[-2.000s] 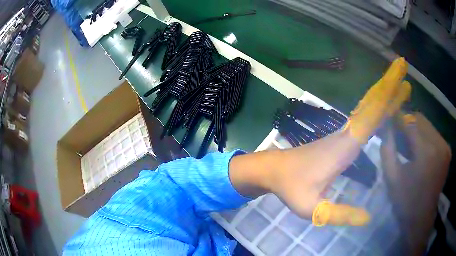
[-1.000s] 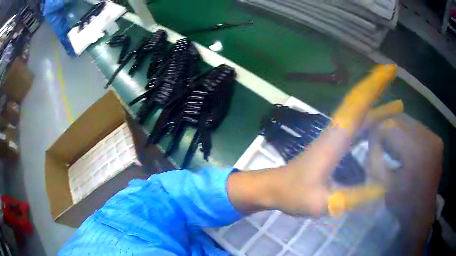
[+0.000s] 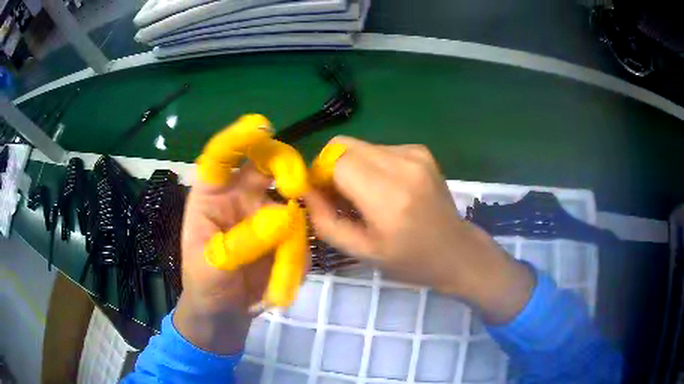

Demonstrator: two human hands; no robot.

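Observation:
My left hand (image 3: 225, 232), with yellow finger cots (image 3: 255, 236), is raised palm-up over the left part of the white grid tray (image 3: 397, 322). Its fingers are curled. My right hand (image 3: 397, 210) meets it at the fingertips, with one yellow cot showing. Whether a strap is between them is hidden by the fingers and blur. A fan of black straps (image 3: 330, 259) shows on the tray below the hands. Another black strap bundle (image 3: 525, 216) lies at the tray's back right.
Strap piles (image 3: 154, 225) lie on the green bench at left. Some straps (image 3: 330, 109) and a single strap (image 3: 154, 112) lie on the green belt. Stacked trays (image 3: 255, 22) stand beyond the belt. A carton (image 3: 67, 322) with a white tray inside is at lower left.
The view has swung to the right, so the carton and piles sit further left. My hands have come together at the fingertips, where the left was spread apart before. The right-hand strap bundle now shows.

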